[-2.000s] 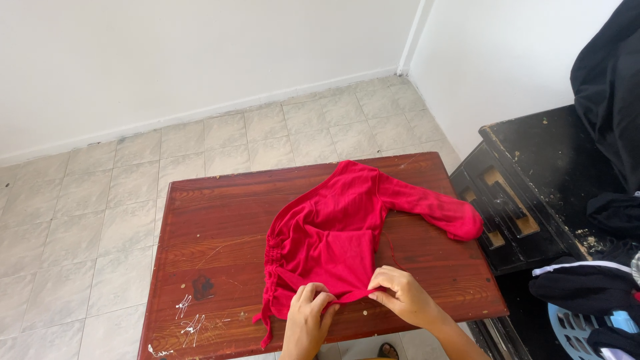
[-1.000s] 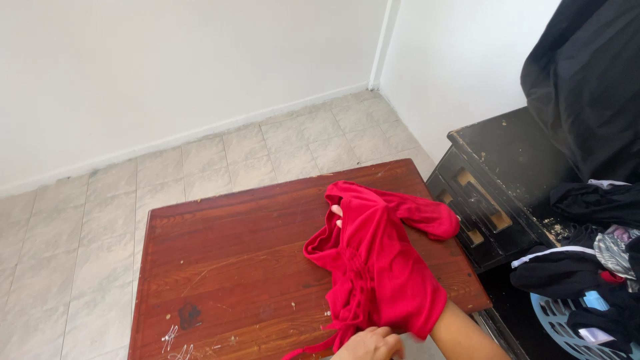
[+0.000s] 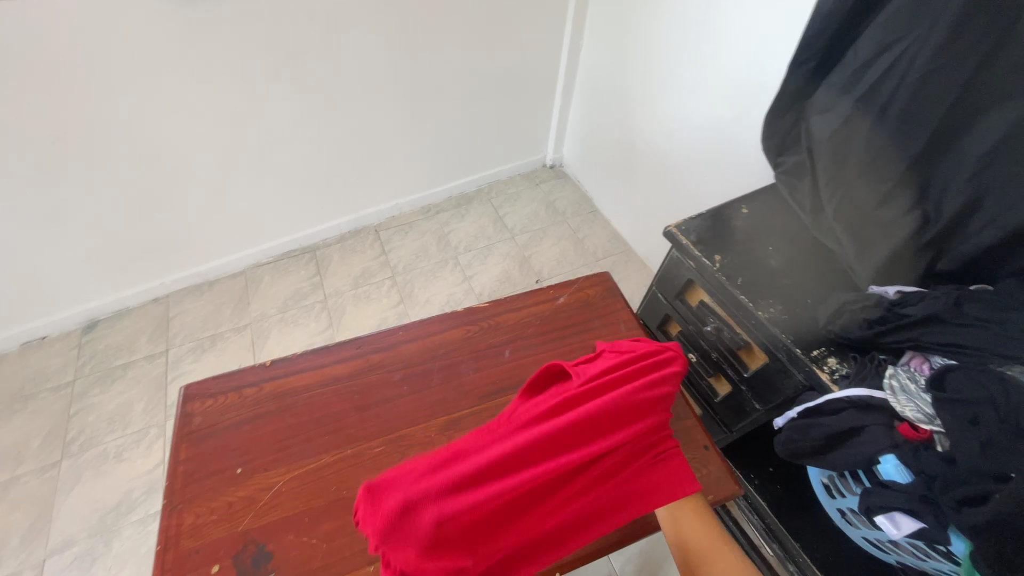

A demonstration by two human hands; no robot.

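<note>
A red garment point(image 3: 544, 456) of soft cloth is stretched over the near right part of the brown wooden table point(image 3: 336, 408). My right forearm enters the garment through its hem at the lower right, and the cloth covers my right hand, so its grip is hidden. One end of the garment reaches towards the table's right corner, the other hangs at the lower middle of the view. My left hand is not visible; the lower part of the garment runs out of the picture.
Right of the table stands a worn black drawer cabinet point(image 3: 752, 264). Dark clothes point(image 3: 960, 416) are heaped over a light blue plastic basket point(image 3: 840, 500) beside it. A large black cloth point(image 3: 904, 136) hangs at the upper right. Behind the table are floor tiles and white walls.
Two seconds ago the garment lay spread on the table with both hands at its near edge. My right arm has gone inside it, and the garment is now bunched and lifted at the near right.
</note>
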